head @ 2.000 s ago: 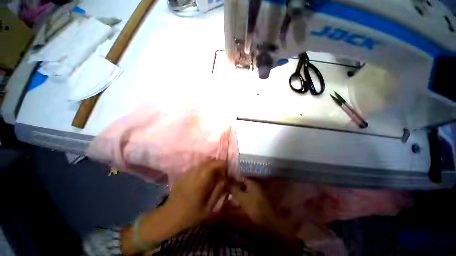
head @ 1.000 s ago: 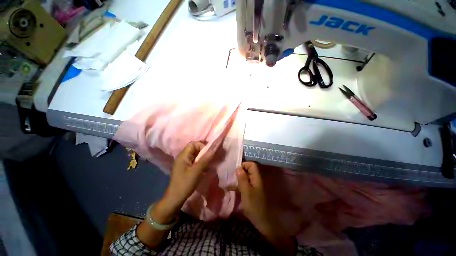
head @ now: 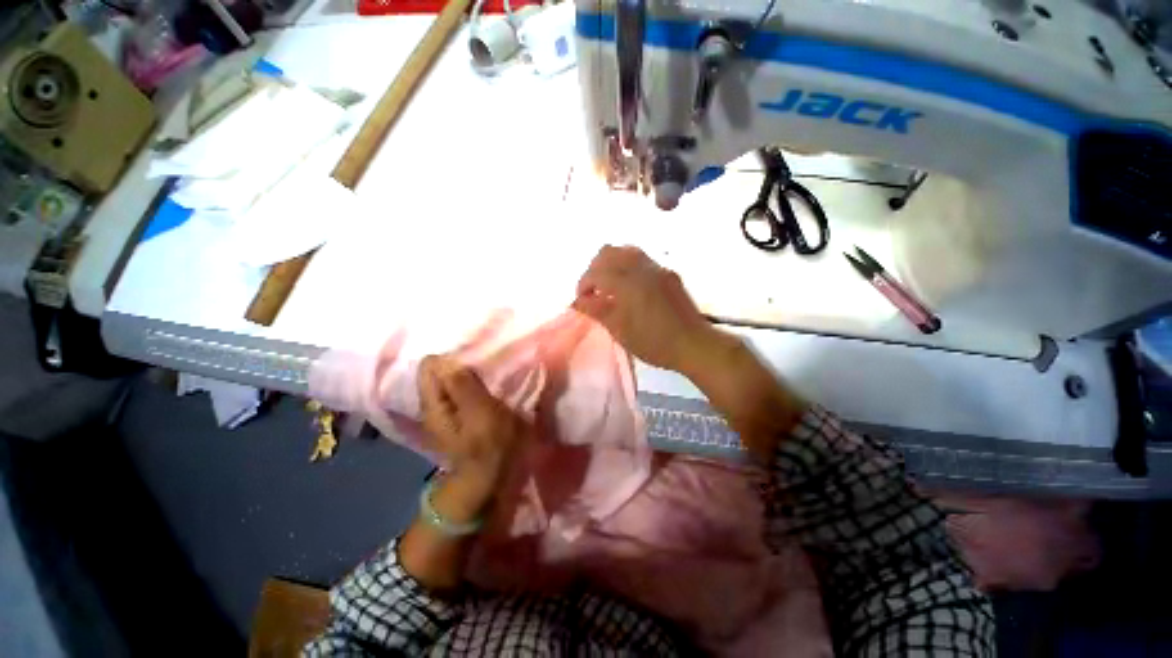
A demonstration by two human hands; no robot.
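The thin pink fabric lies bunched over the table's front edge and hangs down over the lap. My right hand pinches the fabric's upper end on the tabletop, a little in front of the needle area. My left hand is closed on a fold of the fabric at the front edge, lower and to the left. The white sewing machine with "JACK" lettering stands at the upper right. Glare washes out the table under the needle, and the pinched fabric edge is partly hidden by my fingers.
Black-handled scissors and pink thread snips lie beneath the machine arm. A wooden ruler and white pieces lie at the left. A grey measuring scale runs along the front edge. A beige machine stands at far left.
My right hand has moved from the table's front edge up onto the tabletop, raising the fabric's end towards the needle area. My left hand has shifted slightly left and stays on the fabric.
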